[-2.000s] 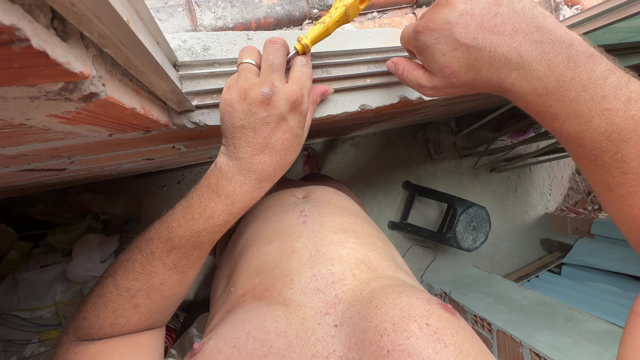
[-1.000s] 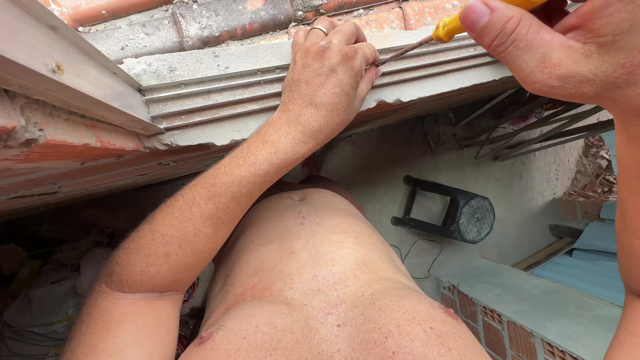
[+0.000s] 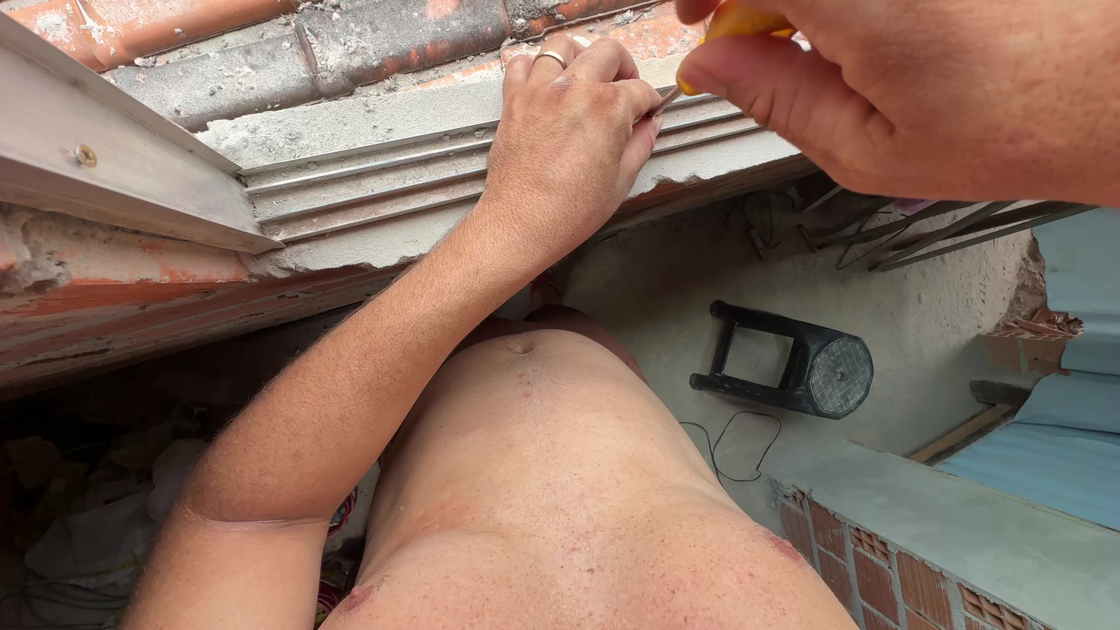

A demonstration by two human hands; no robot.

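My right hand, at the top right, grips the yellow handle of a screwdriver; its metal shaft points down and left. My left hand, with a ring on one finger, rests over the grooved aluminum window track, its thumb and forefinger at the end of the shaft. The screwdriver's tip is hidden by these fingers, and I cannot tell whether they hold a screw. The track lies on a rough mortar sill. At its left end stands an aluminum frame upright with a brass-coloured screw in it.
Clay roof tiles lie beyond the sill. Below, a black plastic stool and a thin cable are on the floor. Metal bars are at the right, a hollow-brick wall at the lower right, and bags at the lower left.
Both hands have moved right along the track, away from the frame upright. The screwdriver has stayed in the right hand. The view has shifted a little.
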